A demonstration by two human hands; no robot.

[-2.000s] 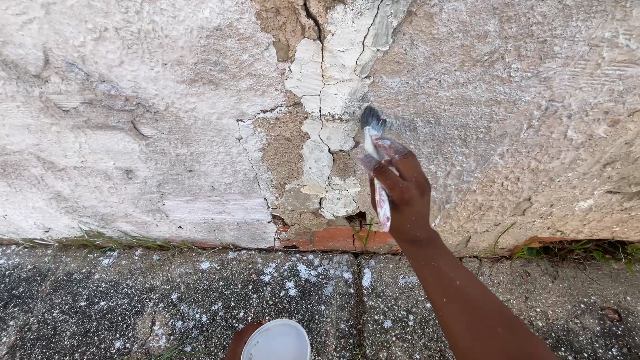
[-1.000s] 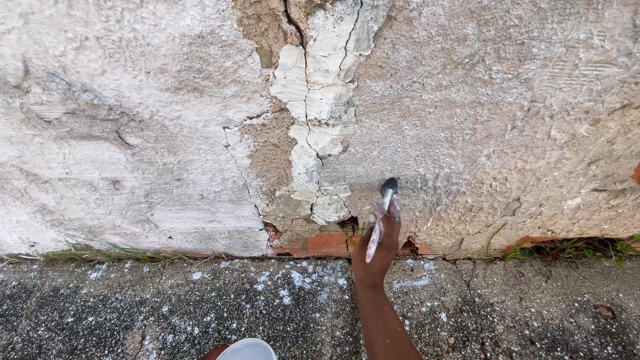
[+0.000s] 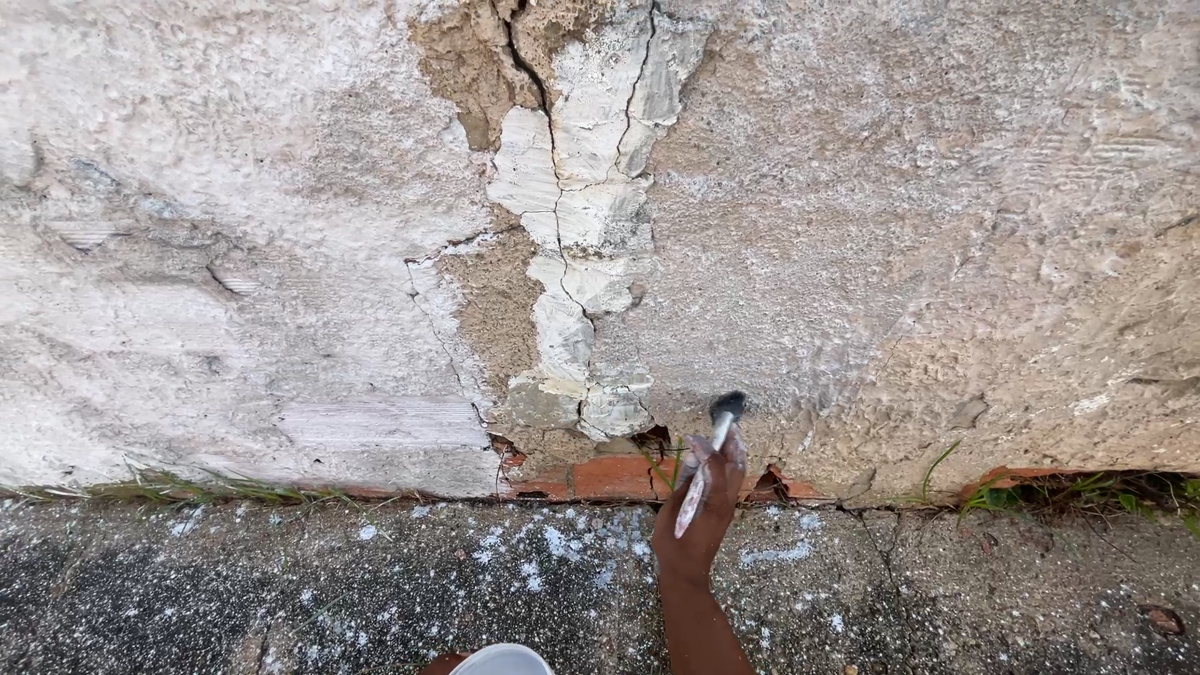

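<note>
My right hand (image 3: 701,502) is closed around the handle of a paintbrush (image 3: 695,497) spotted with paint. The brush's dark bristles are against the lower part of the rough plaster wall (image 3: 825,244), right of a cracked white patch (image 3: 586,244). At the bottom edge, a small part of my left hand (image 3: 443,664) shows beside a white plastic container (image 3: 503,660), its fingers mostly out of frame. The container's contents cannot be made out.
Red brick (image 3: 614,478) is exposed at the wall's foot, with grass (image 3: 178,487) growing along the joint. Speckled concrete paving (image 3: 375,581) with paint splashes runs below. A deep crack (image 3: 525,61) splits the upper plaster.
My right hand with the brush has moved down the wall from beside the middle of the white patch to near the wall's base. The container now shows less at the bottom edge.
</note>
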